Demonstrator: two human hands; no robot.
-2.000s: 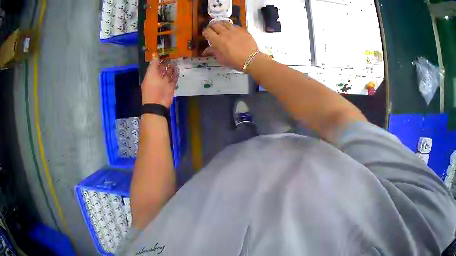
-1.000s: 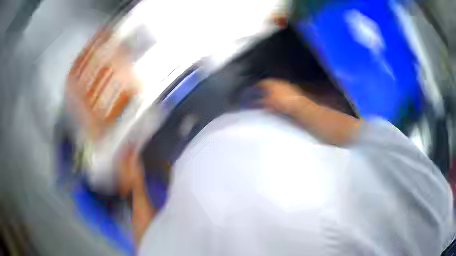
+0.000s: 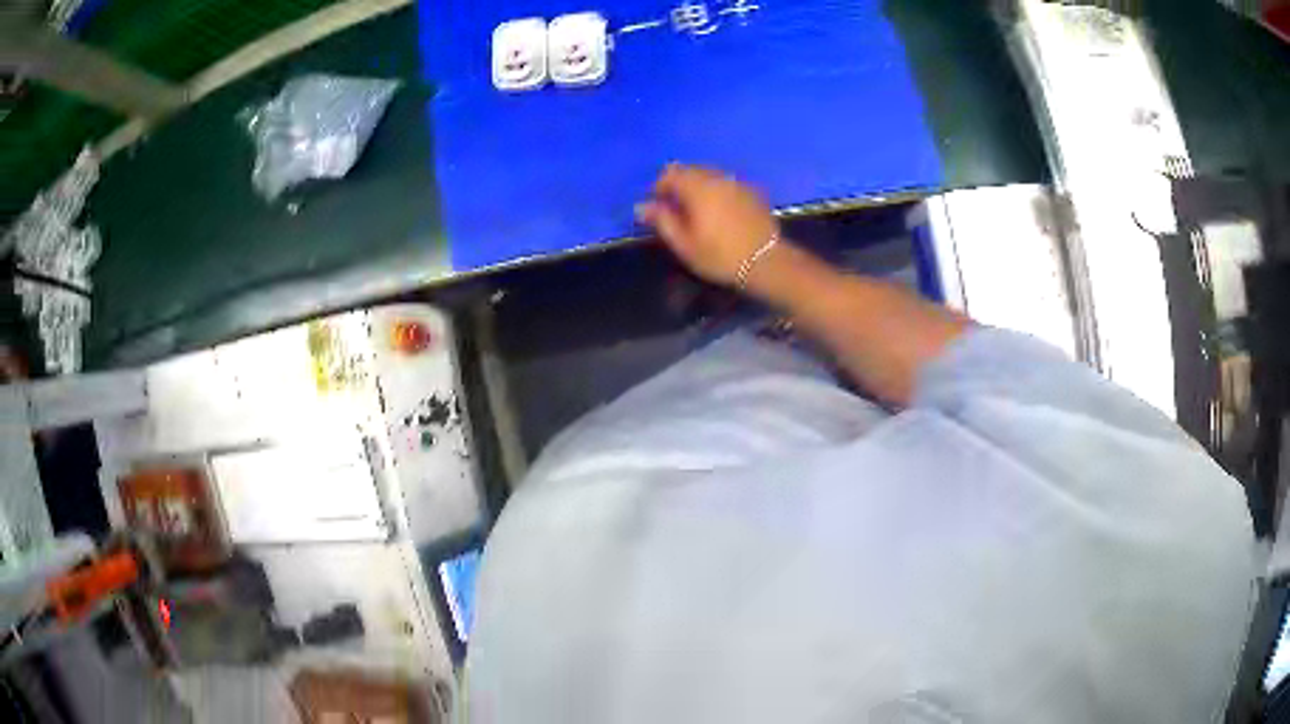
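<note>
Two white plug/socket units (image 3: 548, 54) sit side by side on the blue corrugated sheet (image 3: 792, 127), near its far left part. White handwritten characters are on the sheet beside them. My right hand (image 3: 710, 224), with a bracelet on the wrist, is over the sheet's front edge, nearer to me than the units. Its fingers are loosely curled and a little apart, with no unit seen in them. The hand is slightly blurred. My left hand is out of the picture.
A crinkled clear bag (image 3: 318, 130) lies on the dark green bench (image 3: 184, 262), left of the sheet. The white machine table (image 3: 304, 488) is at the lower left, with a red knob (image 3: 412, 335) and orange-brown fixtures (image 3: 173, 516). A white cabinet (image 3: 1004, 262) stands at the right.
The view has turned right, from the machine to the bench. My right hand has left the fixture and is now at the blue sheet. My left hand has gone out of view.
</note>
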